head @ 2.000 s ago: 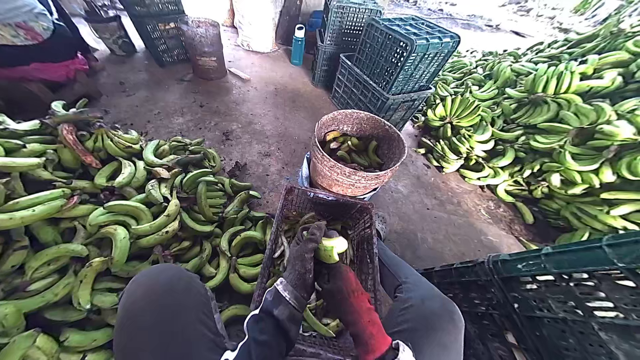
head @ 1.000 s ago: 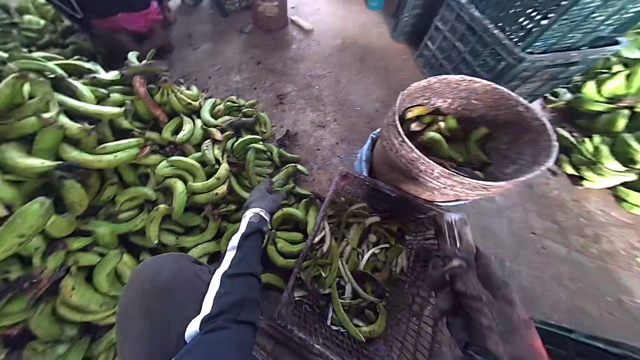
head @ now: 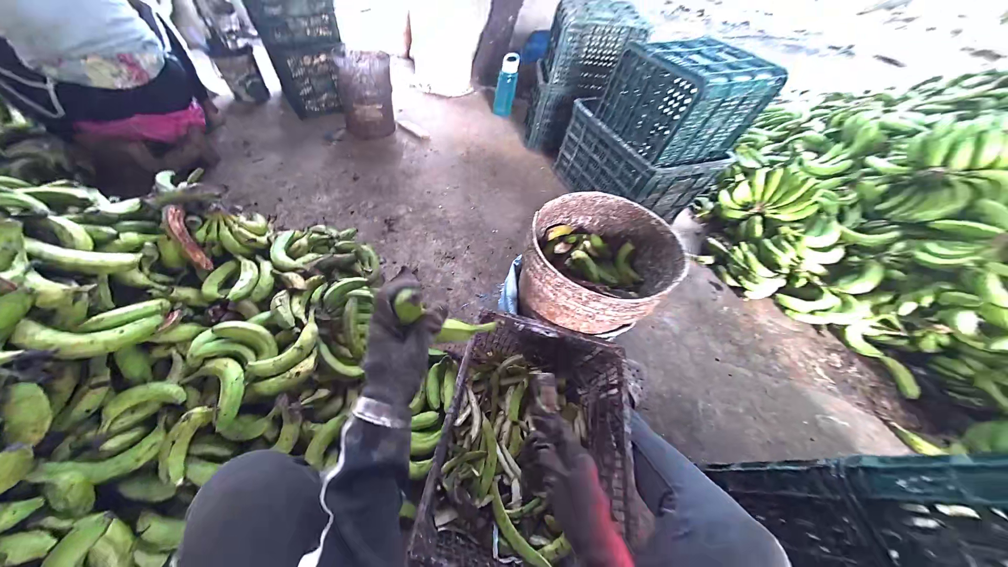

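My left hand point(head: 400, 339), in a dark glove, is closed on a green plantain point(head: 465, 329), left of a dark plastic crate point(head: 431, 480) between my legs. Gloved too, my right hand point(head: 559, 449) is over the crate and grips a small tool point(head: 545, 387) with a pale metallic part; its exact kind cannot be told. Strips of green peel point(head: 492, 465) lie in the crate. Just beyond it stands a round woven-looking basket point(head: 575, 295) with green pieces and a yellow one inside.
Green plantains point(head: 228, 339) are heaped at left, more bunches point(head: 843, 228) at right. Green plastic crates point(head: 669, 102) and a turquoise bottle point(head: 506, 85) stand behind; another crate point(head: 827, 472) is at lower right. A person point(head: 102, 71) is at upper left.
My left hand, at the plantain heap one second ago, is now raised with a plantain in it. My right hand has moved from beside the basket to over the peels. The view has shifted.
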